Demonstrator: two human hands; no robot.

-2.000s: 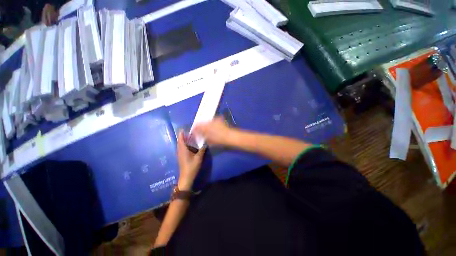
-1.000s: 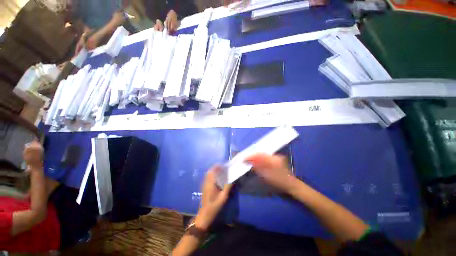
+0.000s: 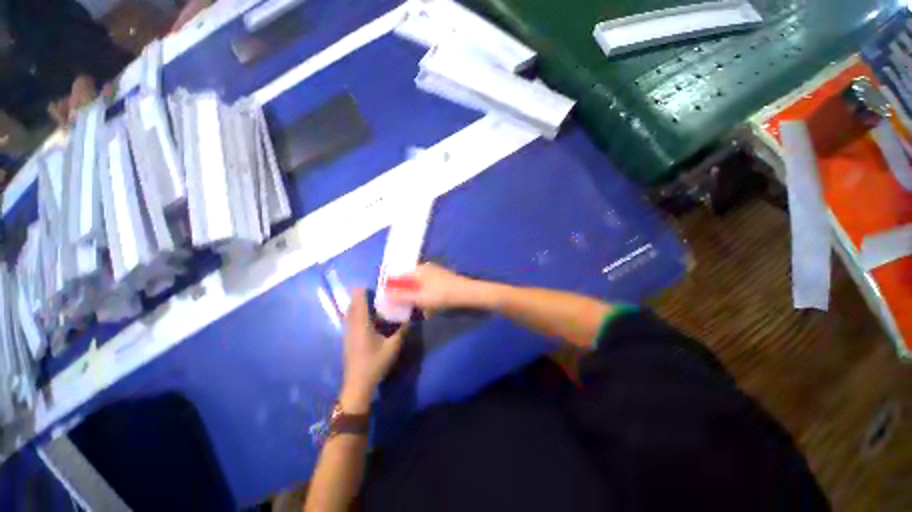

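Note:
A long, narrow white box part [image 3: 408, 232] lies slanted over the blue table cover [image 3: 520, 230], its near end between my hands. My left hand [image 3: 366, 340] holds that near end, thumb and fingers at its sides. My right hand [image 3: 440, 288] is closed on a small red tool [image 3: 403, 286], mostly hidden in the fist, and rests on the part near the same end. The frame is blurred, so the tool's exact contact with the part is unclear.
A large heap of white box parts [image 3: 210, 170] lies at left; a few crossed ones [image 3: 490, 85] lie near the green surface [image 3: 690, 90], which bears one more. A black box [image 3: 150, 450] is at near left. Loose strips [image 3: 806, 215] lie by an orange tray [image 3: 850, 190]. Another person's hand [image 3: 75, 100] shows far left.
The view swung left and back again. The box part has turned from a slant towards the right to steeper, pointing away from me. Both hands stay at its near end.

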